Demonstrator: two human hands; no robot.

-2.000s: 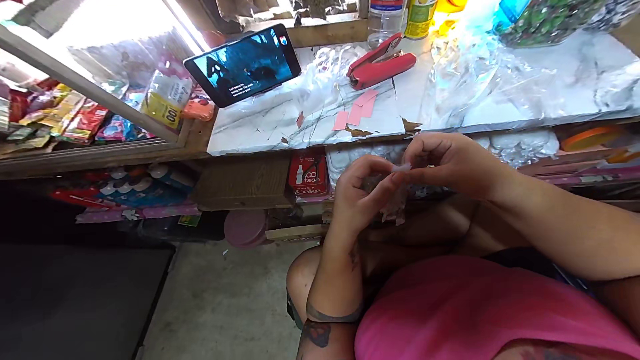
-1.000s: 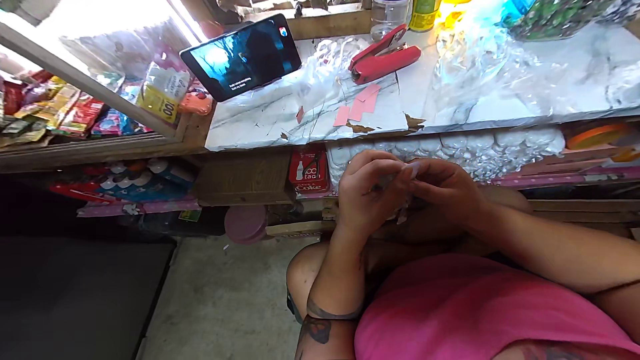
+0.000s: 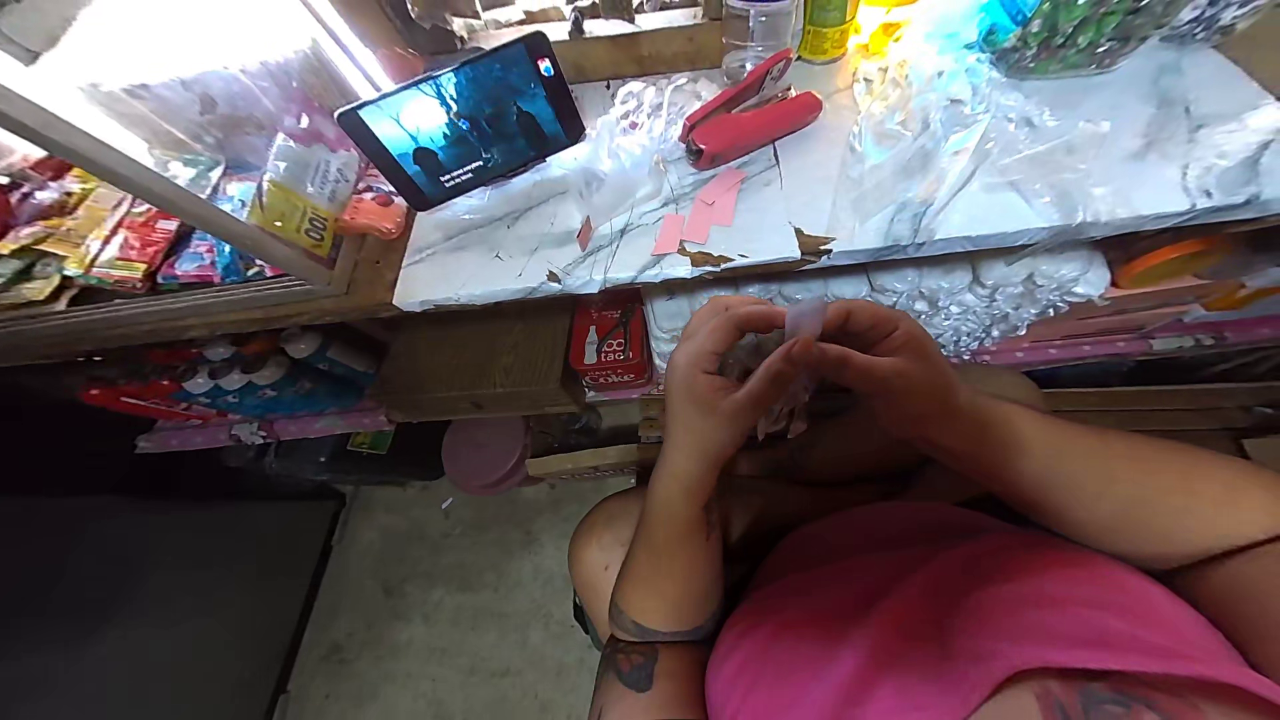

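Note:
My left hand (image 3: 722, 370) and my right hand (image 3: 880, 365) meet in front of the counter's edge. Between their fingertips they pinch a small pale piece of plastic or paper (image 3: 804, 319). Clear plastic hangs below it, partly hidden by my fingers. On the marble-patterned counter beyond lie several small pink paper pieces (image 3: 697, 221). A red stapler (image 3: 752, 120) rests behind them with its arm raised. Crumpled clear plastic bags (image 3: 960, 160) are spread to its right, and more clear plastic (image 3: 650, 130) lies to its left.
A phone (image 3: 462, 118) showing a video is propped on the counter (image 3: 480, 262). A clear jar (image 3: 757, 40) and a yellow bottle (image 3: 828, 28) stand at the back. Packets (image 3: 120, 245) sit in a case at left. Under the counter are a red tin (image 3: 610, 345) and plastic-wrapped goods (image 3: 940, 300).
The small pale piece now shows above my fingertips, where it was mostly hidden before. My hands have shifted only slightly. The picture on the phone has changed.

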